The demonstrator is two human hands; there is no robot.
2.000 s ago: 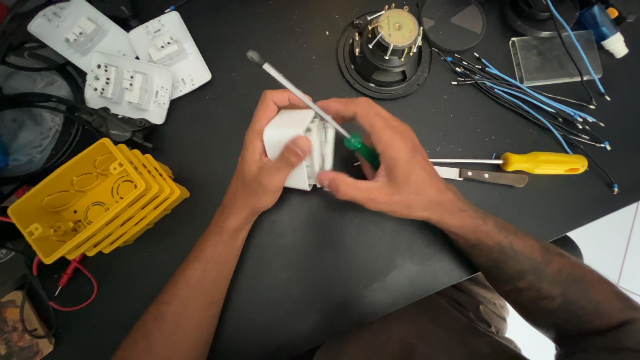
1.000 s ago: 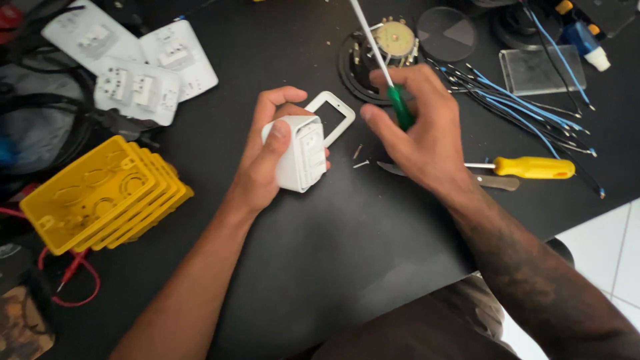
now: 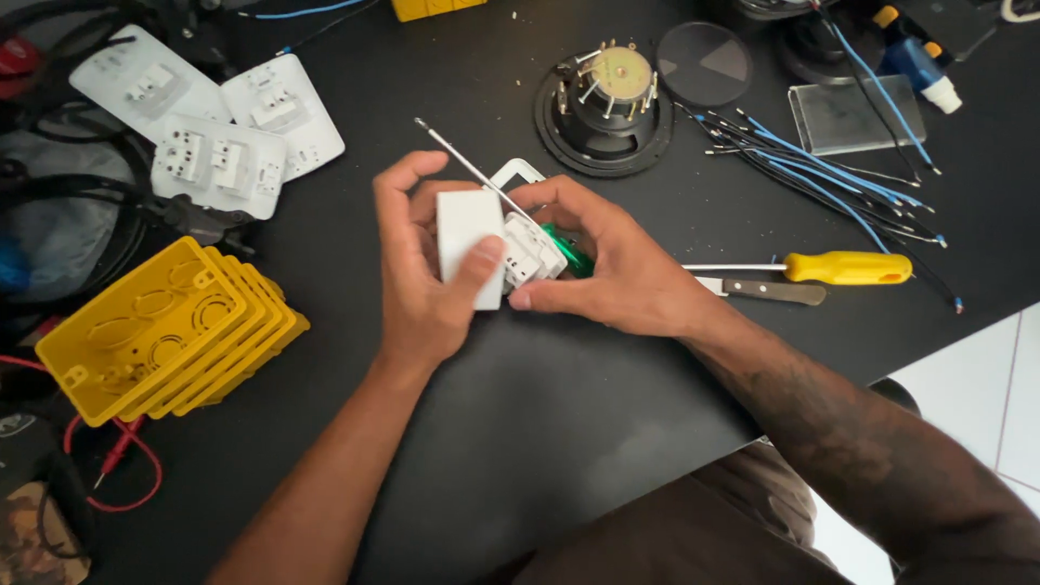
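My left hand [image 3: 431,260] grips a white plastic surface-mount box [image 3: 470,244], its thumb across the near face. Against the box's right side, my right hand [image 3: 605,260] holds a white electrical module insert [image 3: 530,250] between thumb and fingers. The same hand keeps a screwdriver with a green handle [image 3: 571,250] in its palm, its shaft [image 3: 471,166] pointing up and left over the box. Behind the hands lies a white rectangular cover frame [image 3: 517,172], partly hidden.
Stacked yellow electrical boxes [image 3: 154,325] and white wall plates [image 3: 219,162] lie left. A loudspeaker driver [image 3: 605,110] stands behind. To the right are blue and black wires [image 3: 821,175], a yellow-handled screwdriver [image 3: 849,268], a wooden-handled knife [image 3: 776,291] and a clear plastic piece [image 3: 857,115].
My right hand, apart from the box one second ago, has come back to it and now grips the module insert. The cover frame, seen between my hands two seconds ago, lies behind them.
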